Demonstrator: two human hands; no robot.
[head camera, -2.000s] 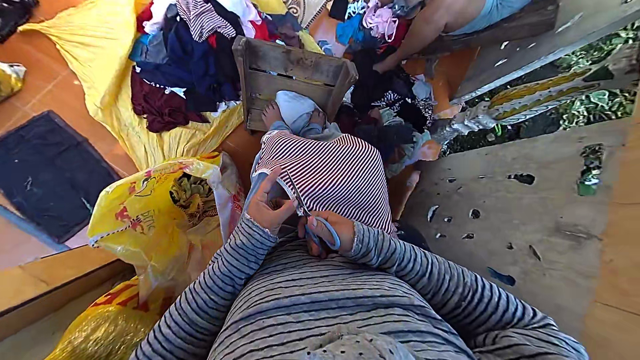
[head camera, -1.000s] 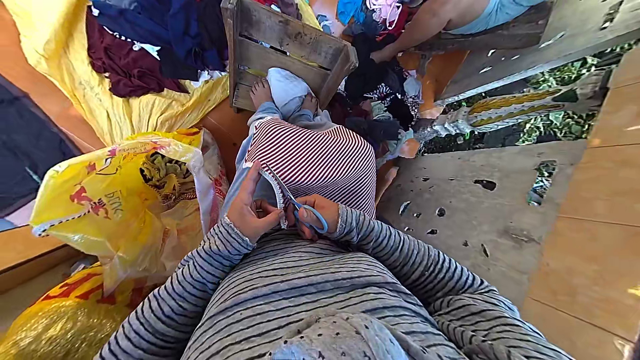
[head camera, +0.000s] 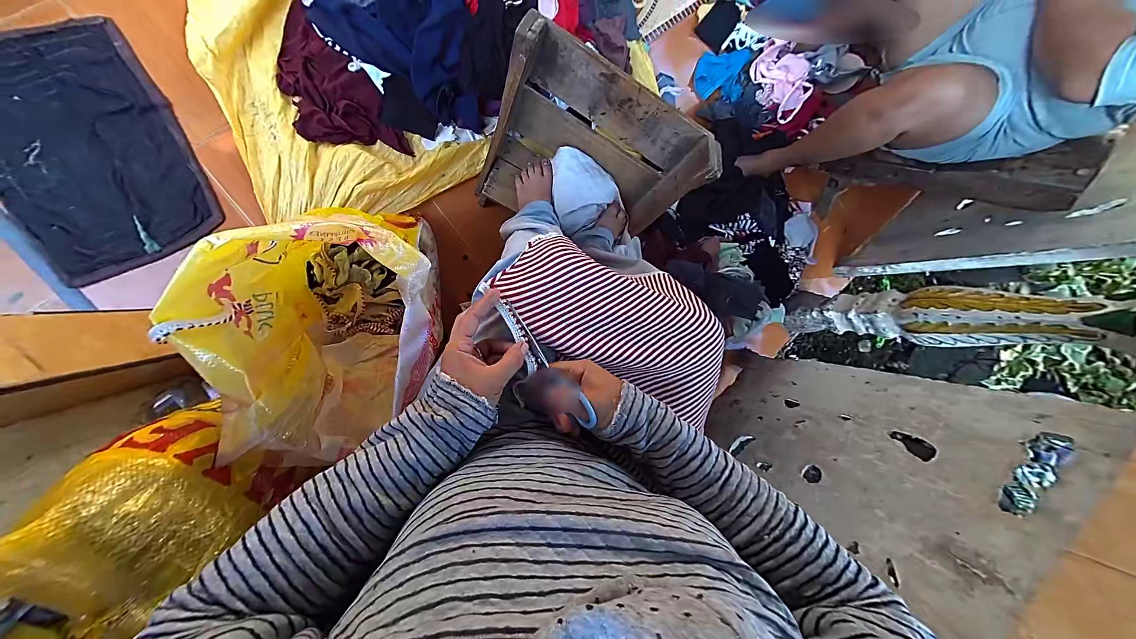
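Observation:
On my lap lies a red-and-white striped cloth (head camera: 621, 319). My left hand (head camera: 482, 351) pinches a narrow pale strip of trim or fabric edge (head camera: 519, 330) between thumb and fingers. Close to its right, my right hand (head camera: 581, 390) has its fingers in the blue handles of a pair of scissors (head camera: 586, 412), whose blades point up and left along the strip. Whether the blades are apart or together is hard to tell, and part of the right hand is blurred.
An open yellow plastic bag (head camera: 293, 328) with cloth inside stands at left, above a yellow sack (head camera: 133, 515). Ahead are a wooden crate (head camera: 612, 98) and a heap of clothes (head camera: 399, 62). Another person's leg (head camera: 923, 106) is at upper right, near a worn board (head camera: 852, 461).
Both hands stay close together at the strip and scissors. The other person's knee and shorts show more fully at upper right than before.

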